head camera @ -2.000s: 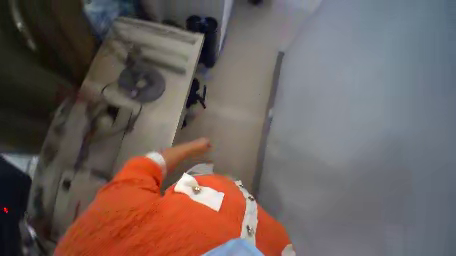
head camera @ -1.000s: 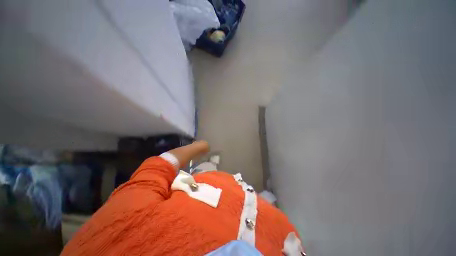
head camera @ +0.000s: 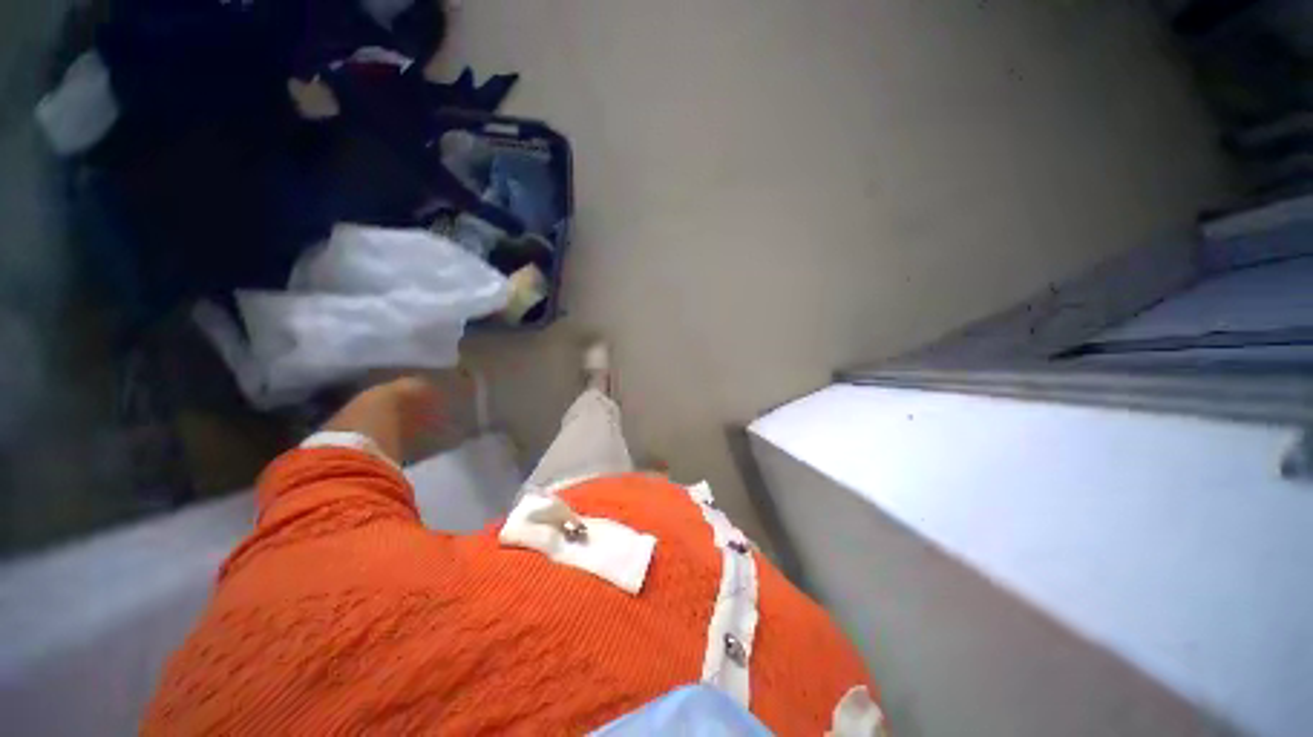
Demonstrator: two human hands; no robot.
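Observation:
My left hand [head camera: 411, 408] shows at the lower left of the view, below an orange sleeve's white cuff. It is blurred, and its fingers cannot be made out. A crumpled whitish plastic bag [head camera: 367, 310] lies just beyond it, against a dark heap. I cannot tell whether the hand touches the bag. A dark blue basket [head camera: 563, 216] with grey-blue pieces and a pale yellowish roundish thing in it stands beside the bag. My right hand is not in view.
A heap of dark cloth [head camera: 216, 159] fills the upper left. A pale ledge [head camera: 994, 504] and a grey frame [head camera: 1066, 324] are at the right. A whitish surface [head camera: 130, 576] is at the lower left. The beige floor [head camera: 749, 187] runs ahead; one foot shows.
The view has moved forward to the basket and bag, which now appear nearer. The pale wall at the right has given way to a ledge. My left hand has moved leftward in view.

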